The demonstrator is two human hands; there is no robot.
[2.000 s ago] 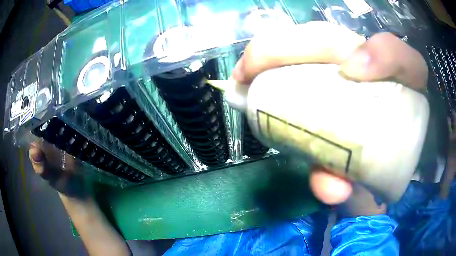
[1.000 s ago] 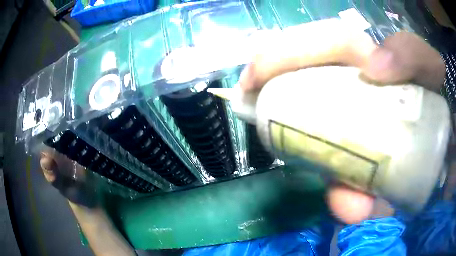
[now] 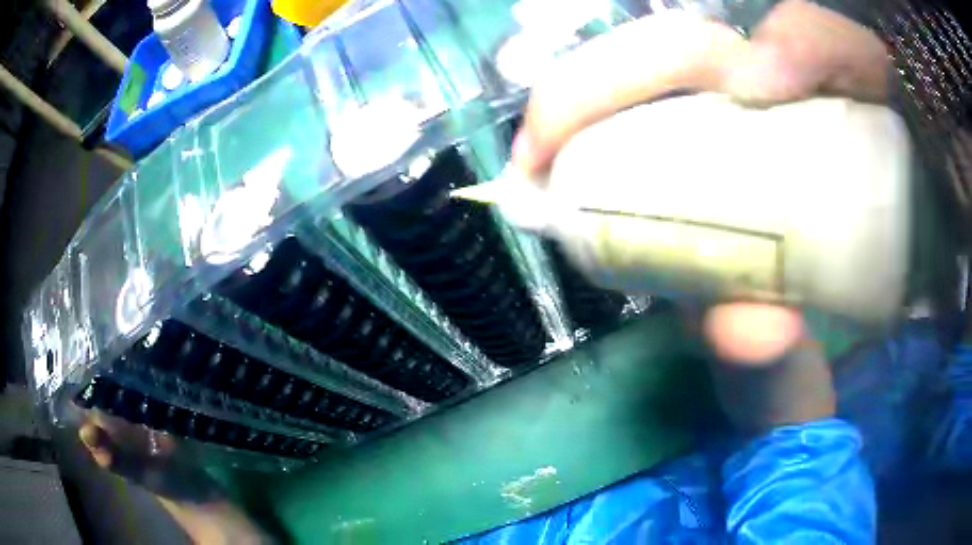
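My right hand (image 3: 757, 330) is wrapped around a white squeeze bottle (image 3: 735, 202) with a dark-outlined label. Its pale pointed nozzle (image 3: 476, 193) points left, at the upper end of a row of glossy black round parts (image 3: 442, 256). Whether it touches them cannot be told. The parts fill several channels of a clear plastic tray (image 3: 192, 170), with greenish ribs between the rows. My left hand (image 3: 133, 452) is at the tray's lower left corner, dark and partly hidden by it; its fingers appear to hold the tray edge.
A green mat (image 3: 448, 468) lies under the tray's near edge. A blue bin (image 3: 144, 122) with a white bottle (image 3: 192, 37) in it stands beyond the tray at upper left, beside a yellow thing (image 3: 304, 9). Blue sleeve cloth (image 3: 799, 490) shows at bottom right.
The view has turned, so the tray looks more slanted and shows another row at left. More of the blue bin, its bottle and the yellow thing show. The held bottle lies more level.
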